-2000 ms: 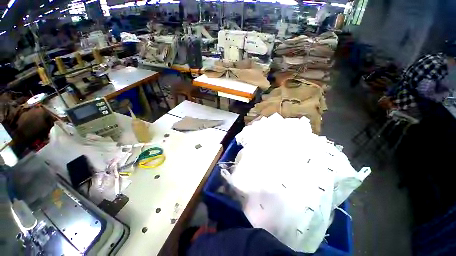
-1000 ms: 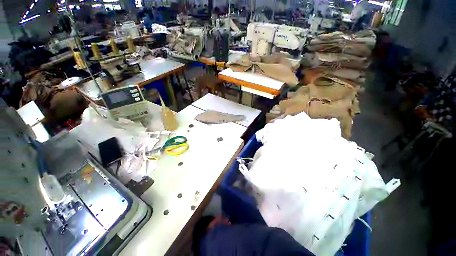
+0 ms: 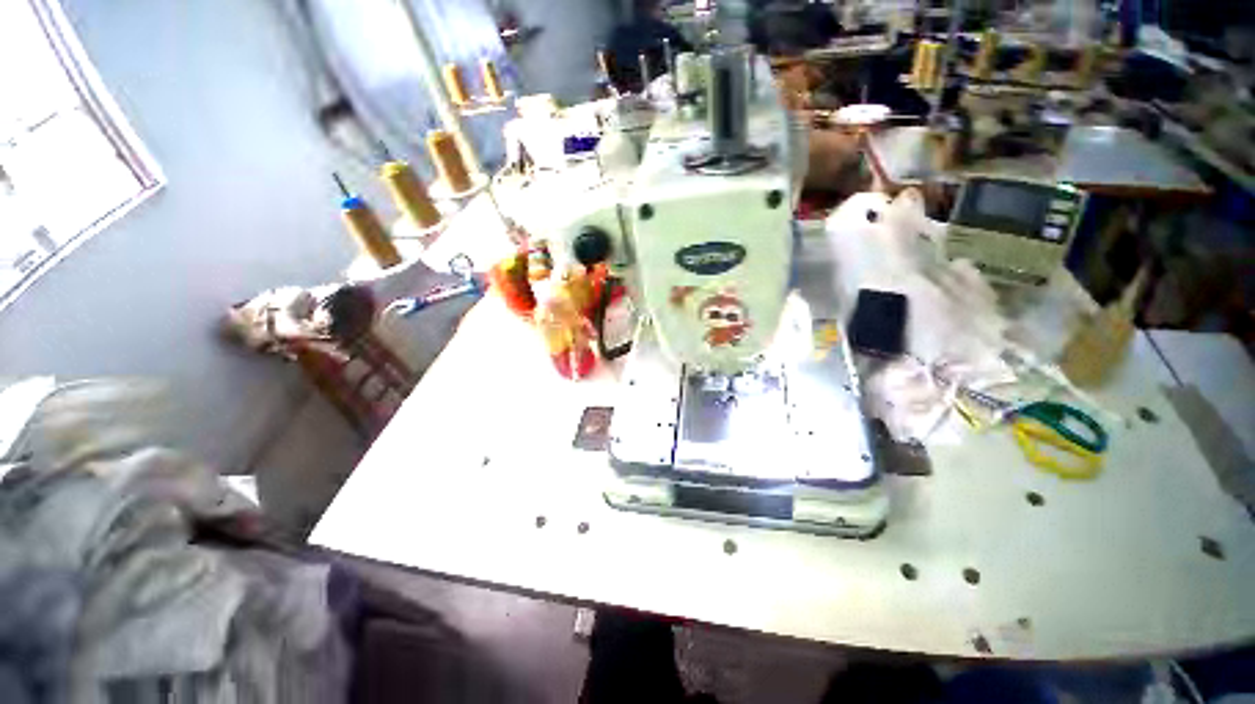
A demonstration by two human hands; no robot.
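No hand shows in the picture now. Nearest in front of me stands a pale green-white sewing machine with a "brother" badge and a cartoon sticker. Its brightly lit metal work bed lies under the head, with no garment visible on it. Green and yellow scissors lie on the white table right of the machine. A black mobile phone lies beside the bed on crumpled white cloth.
A loose heap of grey-beige garments is at the lower left. Thread cones and red-orange bottles stand left of the machine. A control panel and a yellowish pointed-spout bottle stand right. The table's front edge curves below.
My view has swung left. The machine head and the grey-beige heap have come into view; the white pile, the aisle and the dark sleeve at the bottom edge have gone out.
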